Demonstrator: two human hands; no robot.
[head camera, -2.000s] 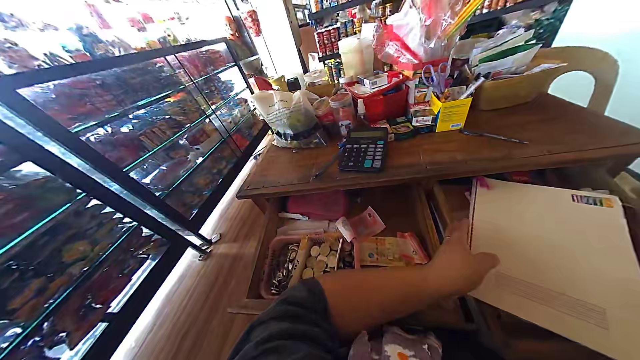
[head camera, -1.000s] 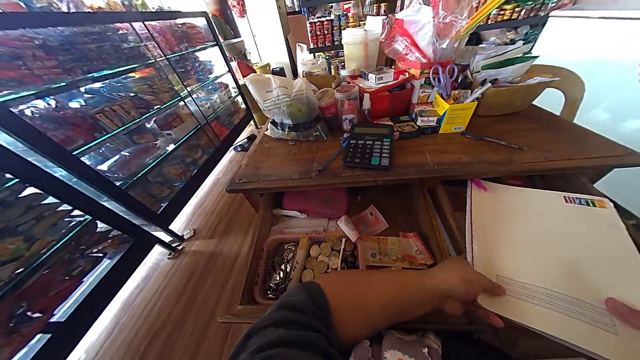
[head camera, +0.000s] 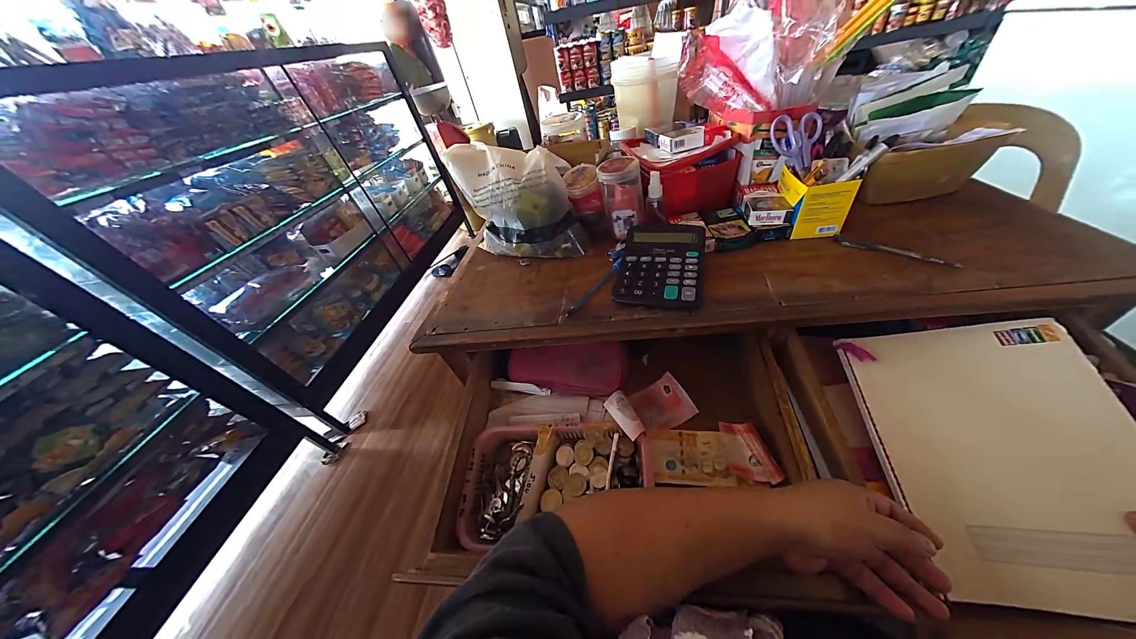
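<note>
My left hand (head camera: 865, 546) lies palm down at the lower left edge of a large pale notebook or folder (head camera: 1003, 444), fingers somewhat spread. Only a fingertip of my right hand (head camera: 1130, 521) shows at the frame's right edge, against the same book; its grip is hidden. The book rests over the right drawer. In the open left drawer, my forearm crosses in front of a pink basket (head camera: 470, 497) with coins (head camera: 575, 470) and metal pieces. Beside it lie banknotes (head camera: 697, 457), with a pink pouch (head camera: 568, 366) behind.
On the wooden desk (head camera: 532, 297) stand a calculator (head camera: 659, 266), a plastic bag (head camera: 524, 200), jars, a red basket (head camera: 688, 177), a yellow box of pens (head camera: 824, 206) and a pen (head camera: 898, 252). Glass display shelves (head camera: 222, 222) line the left. A person (head camera: 410, 58) is in the background.
My left hand, earlier gripping the book's edge, now lies flatter with its fingers extended along it. The right hand showed more one second ago and is now almost out of view.
</note>
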